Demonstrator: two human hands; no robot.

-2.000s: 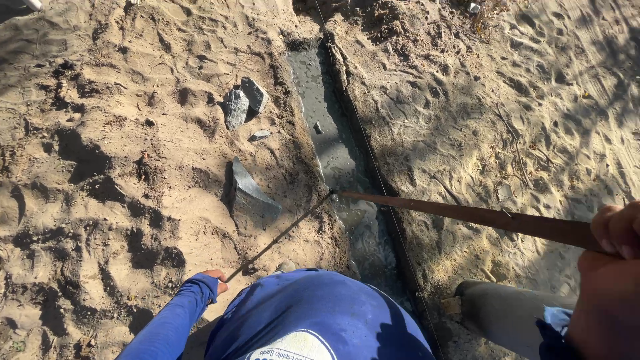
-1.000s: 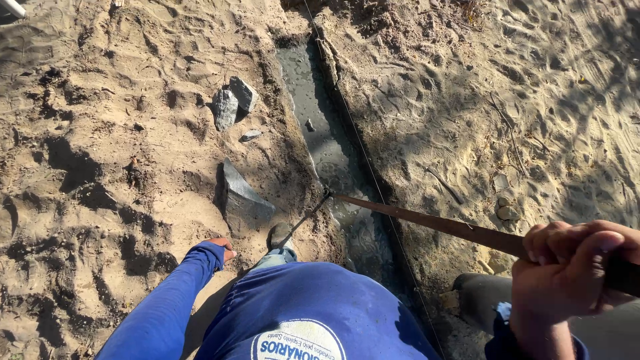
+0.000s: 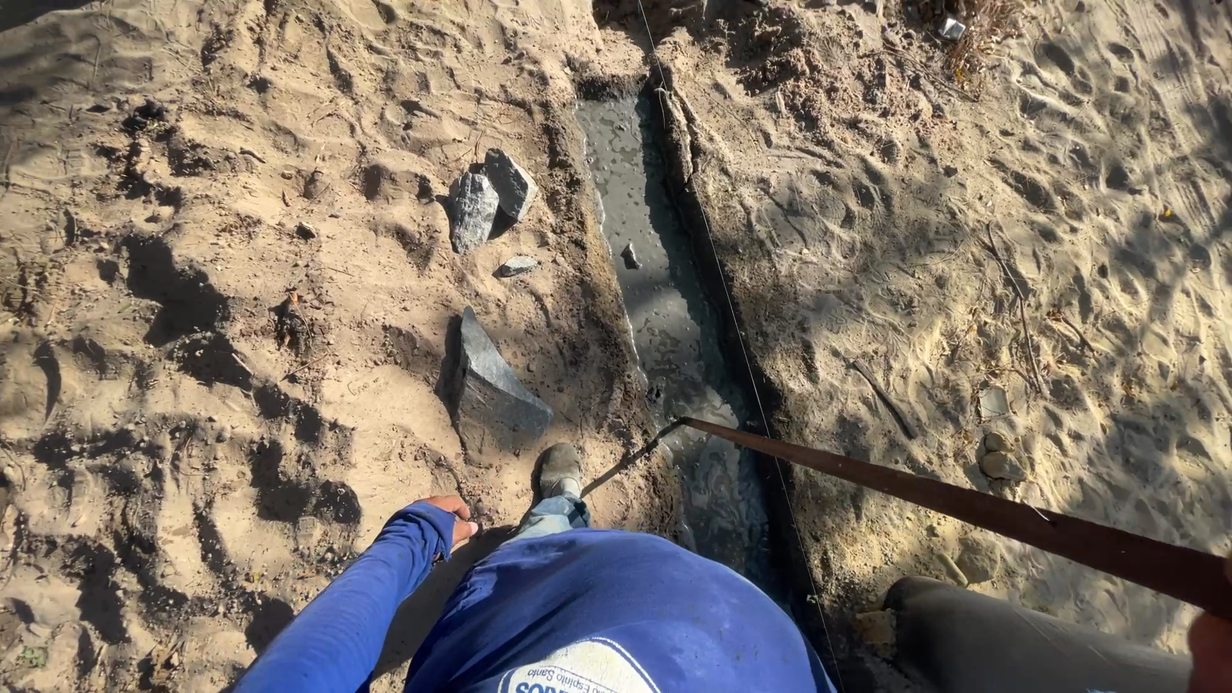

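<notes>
My left hand (image 3: 456, 520) hangs beside my blue shirt over the sand, its fingers partly bent, with no object seen in it. At the right edge, a sliver of my right hand (image 3: 1210, 653) shows by the near end of a long brown bar (image 3: 924, 491); its grip is mostly out of frame. The bar slants leftward, its far end at the grey wet mix (image 3: 664, 298) that fills a narrow trench. A small stone (image 3: 630, 256) lies on the mix. A taut string (image 3: 736, 318) runs along the trench's right side.
Left of the trench lie a large angular rock (image 3: 496, 385), two grey rocks (image 3: 474, 212) side by side and a small flat stone (image 3: 518, 266). My shoe (image 3: 560, 470) stands near the large rock. A dark trouser leg (image 3: 1030, 640) is right of the trench. A stick (image 3: 885, 399) lies on the sand.
The right hand, earlier seen closed around the bar, has moved mostly out past the right edge. The bar's near end has also shifted. The left hand stays low beside the body.
</notes>
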